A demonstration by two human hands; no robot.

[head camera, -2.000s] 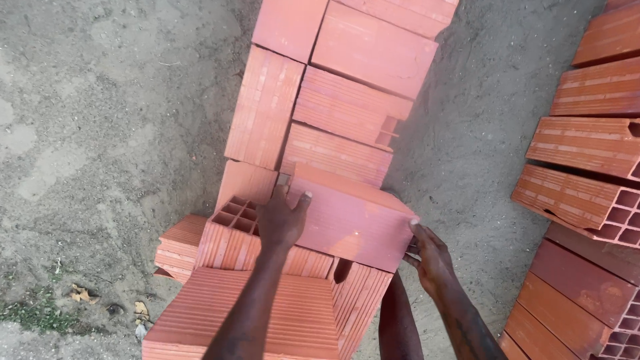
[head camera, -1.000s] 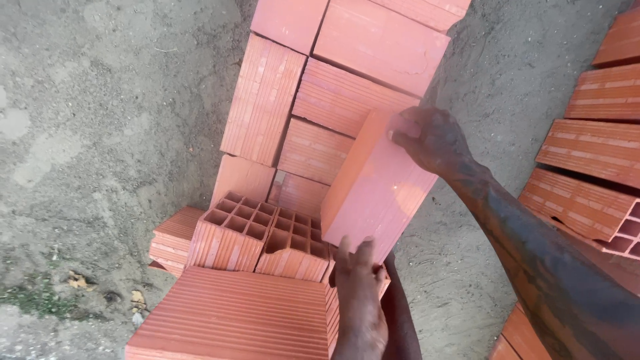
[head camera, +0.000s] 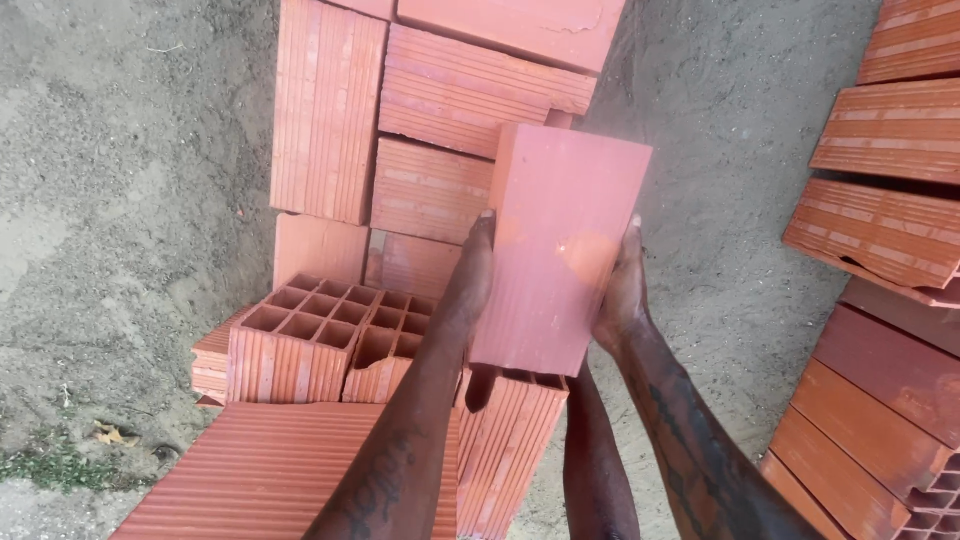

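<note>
A hollow clay brick [head camera: 562,247] is held between my two hands, its long smooth face turned up toward the camera. My left hand [head camera: 476,262] presses its left side and my right hand [head camera: 622,292] its right side. Beneath and beyond it lies a stack of ribbed clay bricks [head camera: 435,180]. Just left of my left forearm, two bricks stand with their open cells up [head camera: 322,307]. Another upright hollow brick [head camera: 510,442] is below the held one, with a dark gap in its top edge.
A large ribbed brick [head camera: 300,465] lies at the bottom left. Along the right edge runs a second stack of clay bricks [head camera: 885,225]. Grey sandy ground [head camera: 712,187] lies between the stacks. My leg [head camera: 600,457] is beside the near stack, and a dry leaf [head camera: 112,433] lies at left.
The held brick has turned from lying crosswise to nearly lengthwise. My right hand has moved from its far end to its right side, my left hand to its left side.
</note>
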